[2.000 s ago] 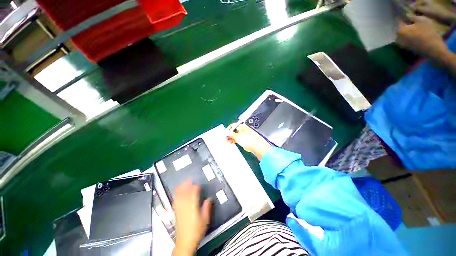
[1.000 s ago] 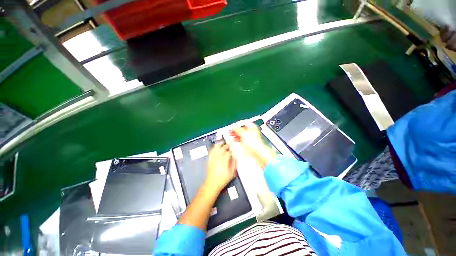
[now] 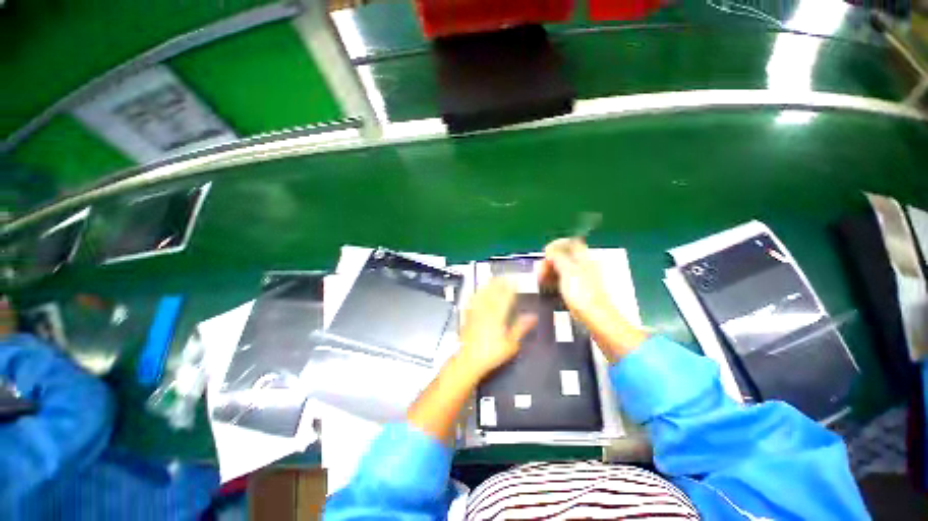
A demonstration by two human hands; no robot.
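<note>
The black backing panel (image 3: 544, 371) with several small white patches lies upright in front of me on white backing sheets (image 3: 616, 295). My left hand (image 3: 493, 328) rests on the panel's left side with fingers spread; no object shows in it. My right hand (image 3: 572, 275) is at the panel's upper right, fingers bent together. A small, faint translucent piece sticks up beyond its fingertips; I cannot tell what it is or whether the fingers hold it. Printed phone-graphic panels lie to the left (image 3: 392, 305) and right (image 3: 768, 315), with clear film across them.
A blue bar (image 3: 160, 339) and crumpled clear film (image 3: 183, 382) lie at left, near a coworker's blue sleeve (image 3: 51, 407). More panels (image 3: 158, 224) lie far left. A black sheet (image 3: 504, 76) lies beyond the bench's pale edge, by red bins (image 3: 494, 15). A pale strip (image 3: 897, 249) lies far right.
The view has swung left, bringing more panels and a coworker's sleeve into sight. My left hand has moved up the panel from its lower part. My right hand has come from the right-hand panel onto the black panel.
</note>
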